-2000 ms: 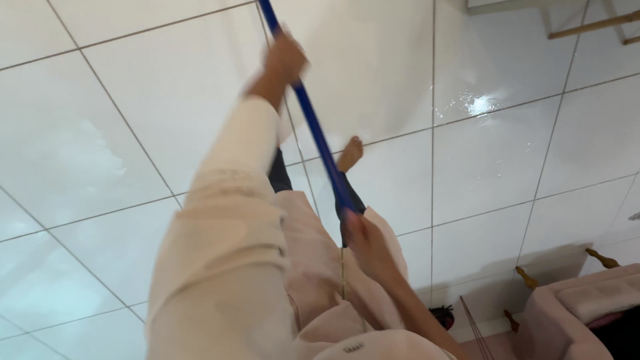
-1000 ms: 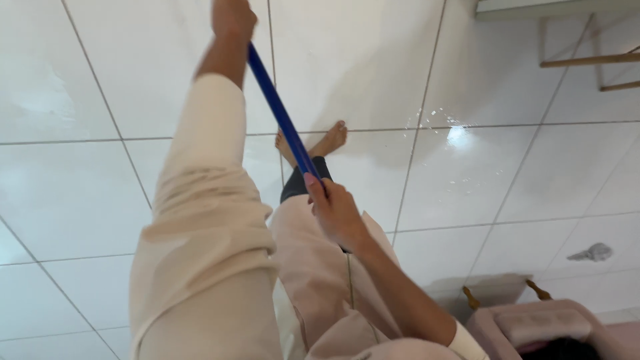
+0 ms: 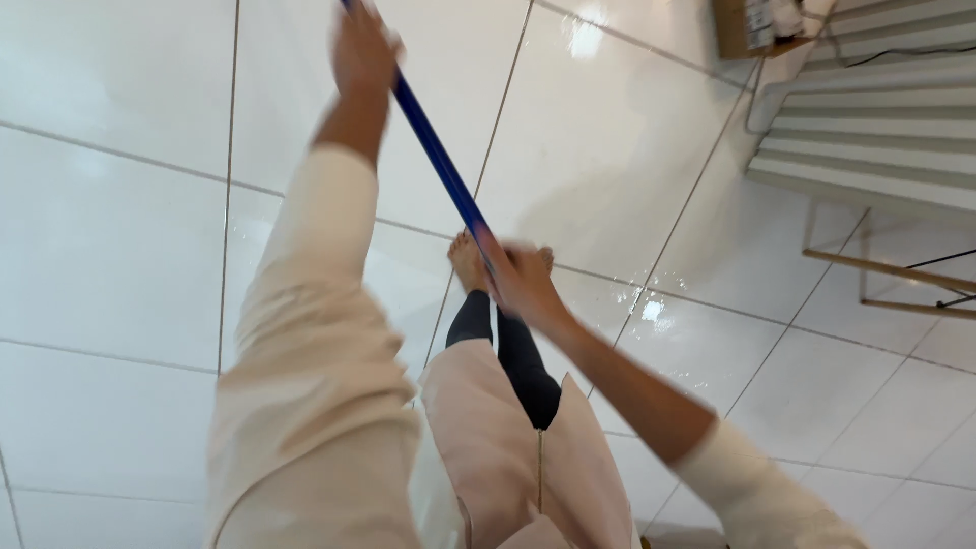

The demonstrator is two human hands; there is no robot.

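A long blue pole [image 3: 438, 156] slants from the top edge of the head view down to the middle. My left hand [image 3: 366, 49] is closed around its upper part near the top edge. Lower down, my right hand [image 3: 522, 282] grips the pole above my feet. Both hands are somewhat blurred. The pole's far end lies outside the view, so what it carries is hidden. White floor tiles [image 3: 610, 137] with dark joints spread below, and wet-looking spots shine near a tile corner at the right.
My bare feet [image 3: 467, 263] stand on the tiles below the pole. At the upper right are a ribbed grey-white panel [image 3: 877, 130] and an open cardboard box [image 3: 740, 30]. A wooden-legged frame [image 3: 892, 267] stands at the right edge.
The view has shifted, bringing the ribbed panel and cardboard box into sight and taking the pink upholstered seat out. Both hands have stayed on the pole.
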